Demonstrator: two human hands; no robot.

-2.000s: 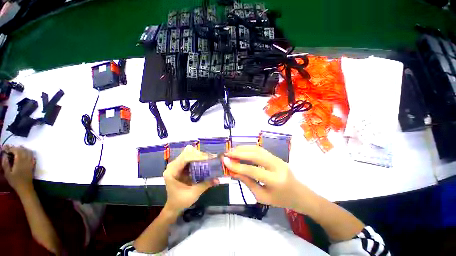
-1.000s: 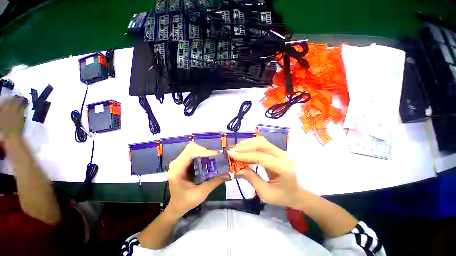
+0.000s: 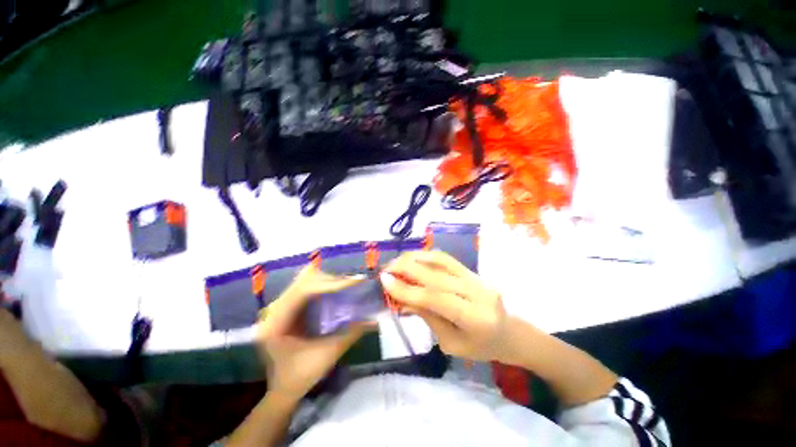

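My left hand (image 3: 301,336) is closed around a dark controller unit (image 3: 343,312) with a purplish face, just above the bench's near edge; it is blurred. My right hand (image 3: 449,306) has its fingers at the unit's right end, pinching an orange mounting clip (image 3: 390,292) against it. Whether the clip is seated cannot be told. A row of grey units (image 3: 234,306) with purple upper edges and orange clips between them lies just beyond my hands, partly hidden by them.
A unit stack (image 3: 305,87) with draped cables stands at the back on a dark base. An orange clip pile (image 3: 532,148) lies right of it, with label sheets (image 3: 615,240) nearer. One finished unit (image 3: 159,230) sits left. A neighbour's arm (image 3: 44,384) shows at lower left. A black rack (image 3: 755,131) is far right.
The view has shifted and blurred. My hands still hold the unit and clip together over the near edge. The farther of the two left units is gone from its place. The neighbour's arm has moved lower.
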